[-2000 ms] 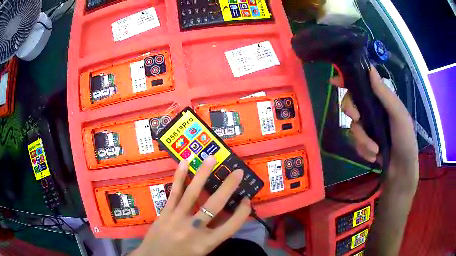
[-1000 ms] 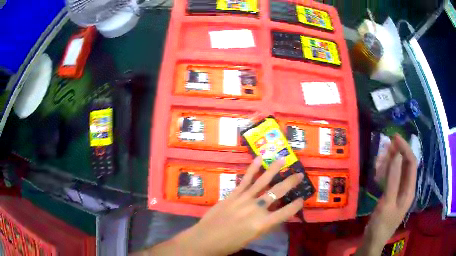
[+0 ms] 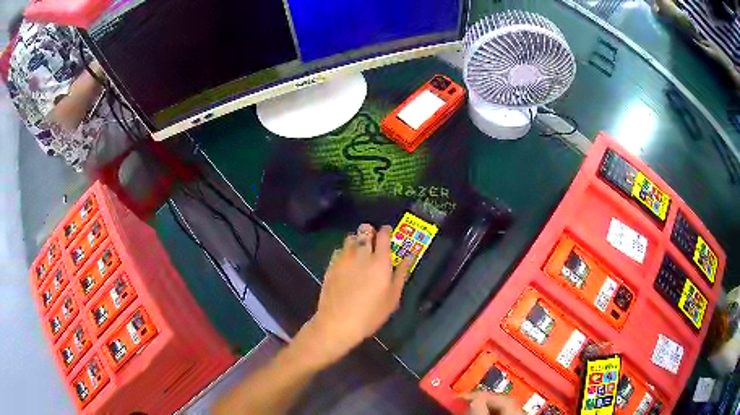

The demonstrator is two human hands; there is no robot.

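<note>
A keypad phone (image 3: pixel 414 239) with yellow screen film lies on the bench near the mouse mat. My left hand (image 3: pixel 357 275) has its fingers round its lower part, which hides the keys. My right hand (image 3: pixel 492 404) shows only as a few fingers at the bottom edge, beside the red tray (image 3: pixel 531 259); its grip cannot be told. Another keypad phone (image 3: pixel 600 385) lies face up across the tray's lower pockets, partly cut off. The tray also holds orange phone backs (image 3: pixel 588 280), black-yellow phones (image 3: pixel 637 188) and white paper slips (image 3: pixel 627 240).
A black scanner-like object (image 3: pixel 466 251) lies right of my left hand. Behind are a dark mouse (image 3: pixel 316 201), green-black mat (image 3: pixel 369 162), orange phone (image 3: pixel 423 112), fan (image 3: pixel 519 73) and monitor (image 3: pixel 195 65). Stacked trays (image 3: pixel 174 332) stand left. Another person's patterned sleeve (image 3: pixel 49 97) shows upper left.
The view has swung left. My left hand has left the phone on the tray and is now at the other phone on the bench. My right hand, earlier holding then without the scanner, is mostly out of view.
</note>
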